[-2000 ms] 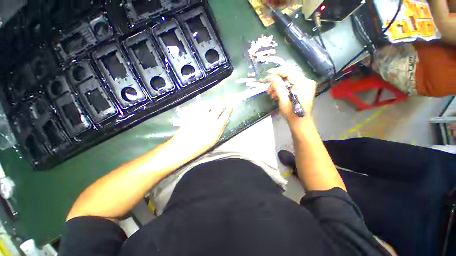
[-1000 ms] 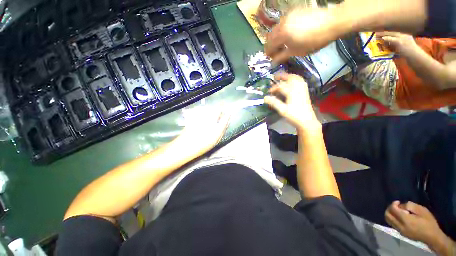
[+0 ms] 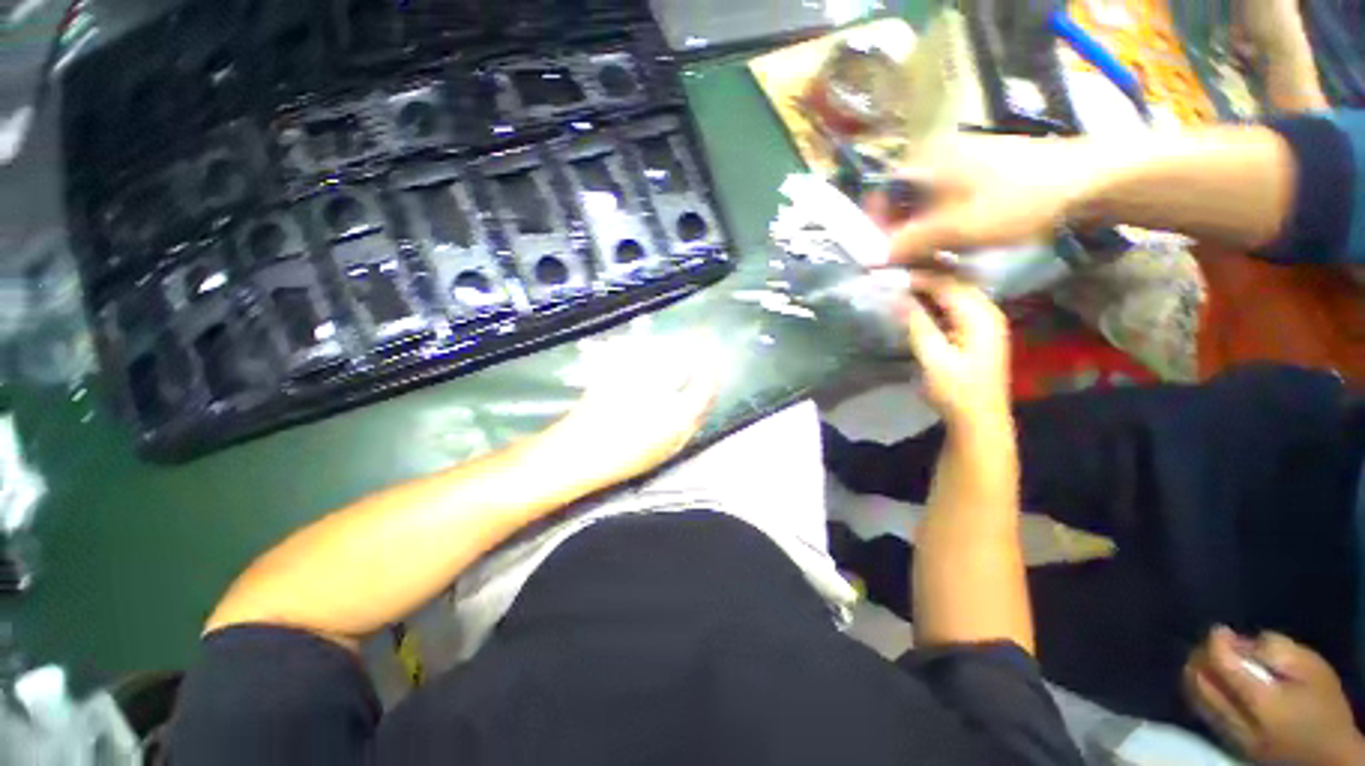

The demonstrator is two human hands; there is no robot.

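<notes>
A pile of small whitish parts (image 3: 816, 213) lies on the green bench mat, with a few loose pieces nearer me. My left hand (image 3: 651, 392) rests at the bench's front edge, overexposed, so what it holds cannot be told. My right hand (image 3: 955, 326) is raised beside the pile with fingers bent, close under another person's hand; its fingertips are blurred and I cannot tell if they hold anything. A large glossy black tray (image 3: 404, 225) with rows of rectangular pockets and round marks lies at the left.
Another person's hand (image 3: 973, 195) reaches in from the right over the pile. A round reddish-brown container (image 3: 861, 90) sits on a tan board (image 3: 794, 93). A blue-handled tool (image 3: 1097, 57) is behind. A dark-clothed person stands at the right, their other hand (image 3: 1272, 696) low.
The black tray and bench appear shifted right in view. The other person's arm, absent at first, now reaches further down beside my right hand. The dark tool first in my right hand no longer shows there.
</notes>
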